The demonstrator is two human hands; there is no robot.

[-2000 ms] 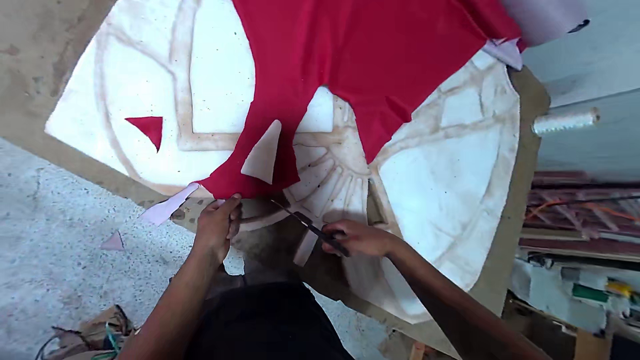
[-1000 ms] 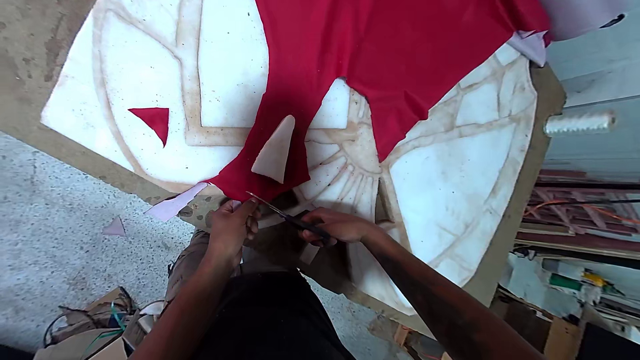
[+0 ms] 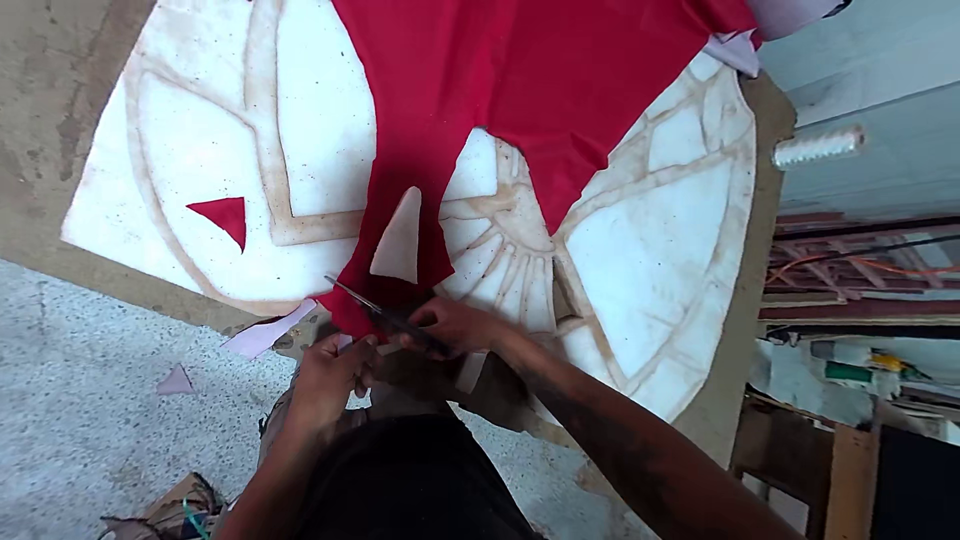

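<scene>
Red sheet material (image 3: 420, 97), perhaps leather, lies over a white stained pattern board (image 3: 645, 262) and narrows toward me. A pale pointed template (image 3: 399, 240) rests on its lower part. My left hand (image 3: 336, 379) pinches the near edge of the red material. In my right hand (image 3: 457, 328) is a pair of scissors (image 3: 367, 304), its blades over the red material and pointing to the upper left. A pale pink strip (image 3: 271, 330) hangs at the board's near edge, left of the scissors. A small red triangular scrap (image 3: 225, 217) lies on the board at the left.
A brown work table (image 3: 765, 172) extends beneath the board. A clear ribbed roll (image 3: 819, 147) juts from its right side. Stacked boards and shelves (image 3: 862, 281) stand at the right. On the speckled floor are a pale scrap (image 3: 175, 381) and a torn cardboard box (image 3: 176, 499).
The near edge of the red material, flat earlier, is now folded up by my left hand. The scissors have moved left across the material, toward the pale strip.
</scene>
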